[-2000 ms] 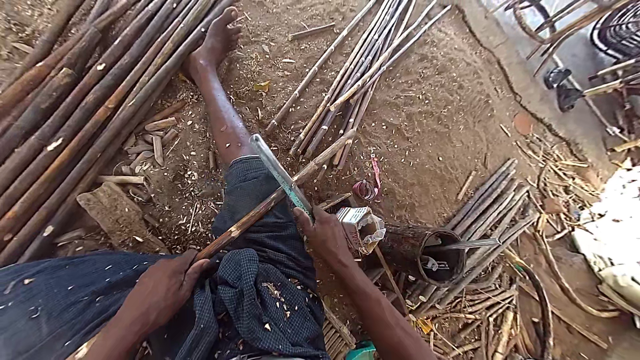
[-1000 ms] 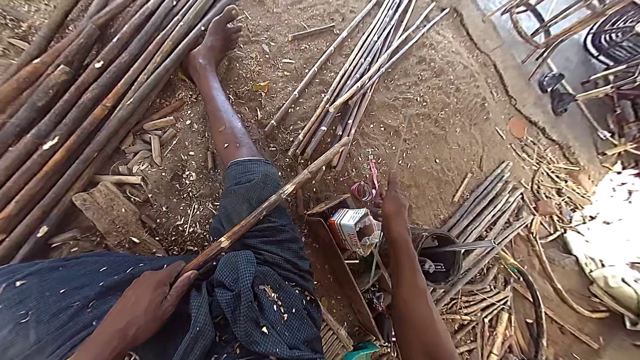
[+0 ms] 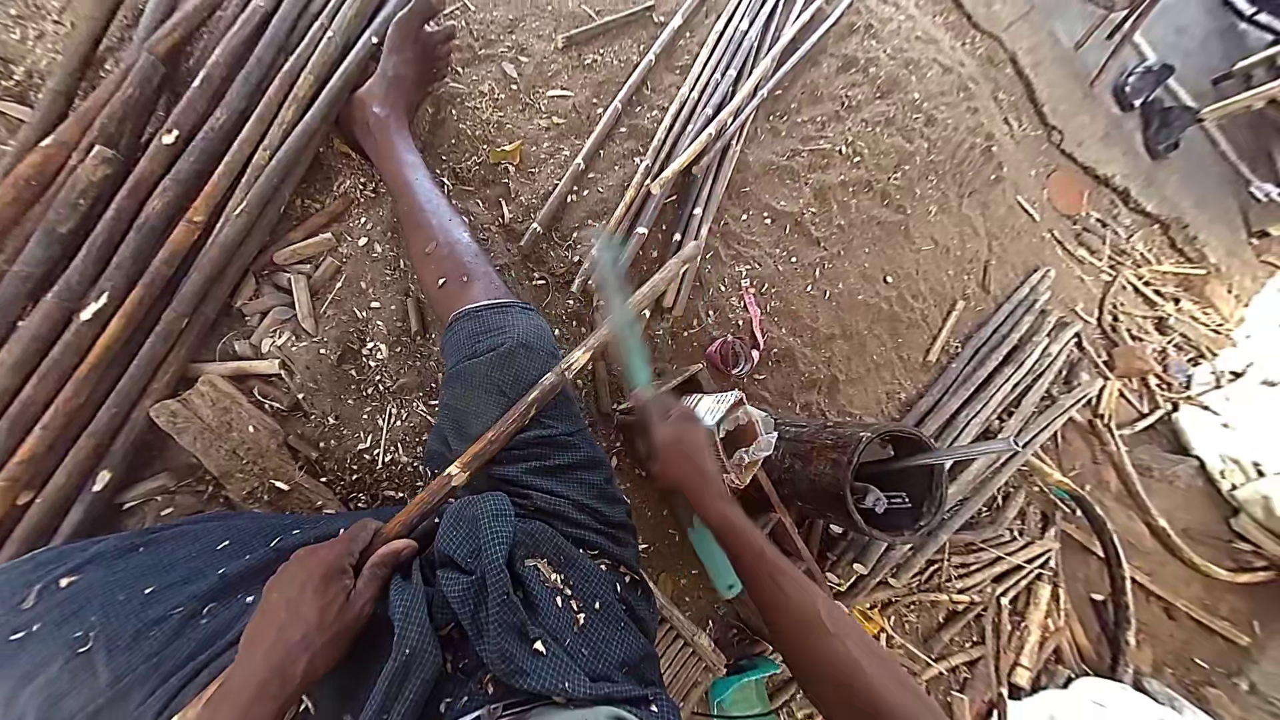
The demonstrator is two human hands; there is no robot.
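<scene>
My left hand [image 3: 325,590], low at left over the dark checked cloth, grips a wooden stick [image 3: 500,430] near its lower end. The stick slants up to the right across my bent leg, with pale patches along its bark. My right hand [image 3: 682,452] is closed around a long, narrow tool with a light green handle [image 3: 712,560]. The tool's greenish upper part [image 3: 625,320] is blurred and overlaps the stick near its far end; whether the two touch I cannot tell. Wood shavings lie on the cloth.
Thick poles [image 3: 180,230] lie at the upper left, thin sticks [image 3: 690,140] at the top middle. Right of my hand are a small open carton [image 3: 745,445], a dark cylindrical container [image 3: 830,470] and a stick bundle [image 3: 1000,370]. A pink ribbon roll [image 3: 732,355] lies on the ground.
One second ago my right hand was farther right, beside the pink roll, with no green tool visible in it. It is now back near the stick with the tool. My left hand still holds the stick.
</scene>
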